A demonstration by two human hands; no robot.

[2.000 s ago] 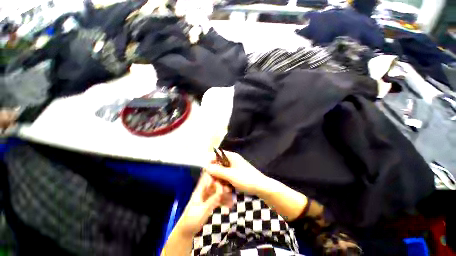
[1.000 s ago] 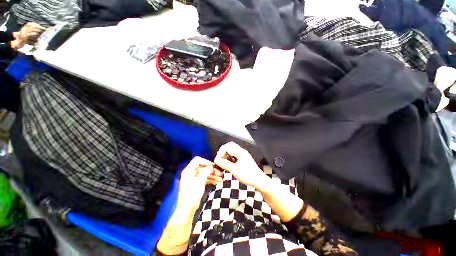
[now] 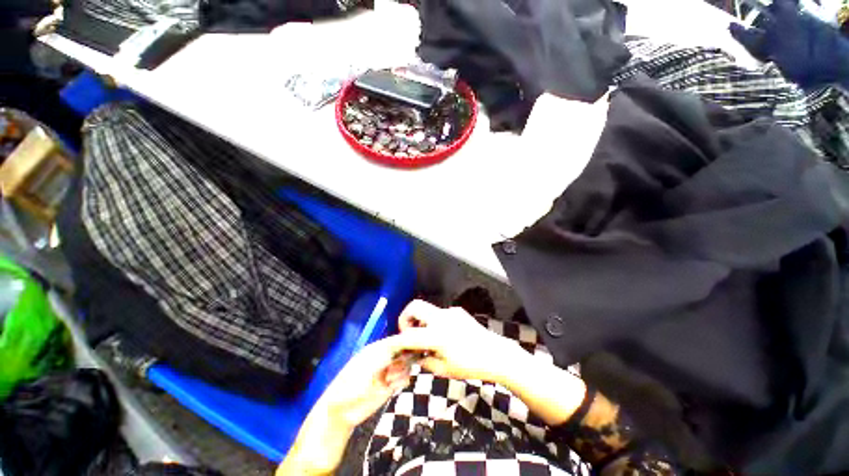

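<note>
My left hand (image 3: 358, 376) and my right hand (image 3: 451, 342) meet above my checkerboard-clad lap, fingers bent and touching. A small dark item shows between the fingers; too small and hidden to name. No thread or needle can be made out. The black garment (image 3: 689, 214) lies heaped over the table edge at the right, touched by neither hand. Two dark buttons sit near its edge, one at the corner (image 3: 509, 246) and one lower (image 3: 555, 325). The red-rimmed button tray (image 3: 407, 160) is on the table, with a dark flat case or phone (image 3: 398, 89) on the buttons.
A clear plastic bag (image 3: 315, 90) lies beside the tray on the white table (image 3: 270, 121). A blue bin (image 3: 223, 414) with plaid garments (image 3: 177, 232) stands below the table at left. A green bag (image 3: 28, 325) and a cardboard box (image 3: 37, 172) are at far left. Dark cloth lies behind.
The view has swung left and down, so the tray and black garment appear farther right. The dark pointed blades seen at my right hand two seconds ago no longer show. My hands are closer together than one second ago.
</note>
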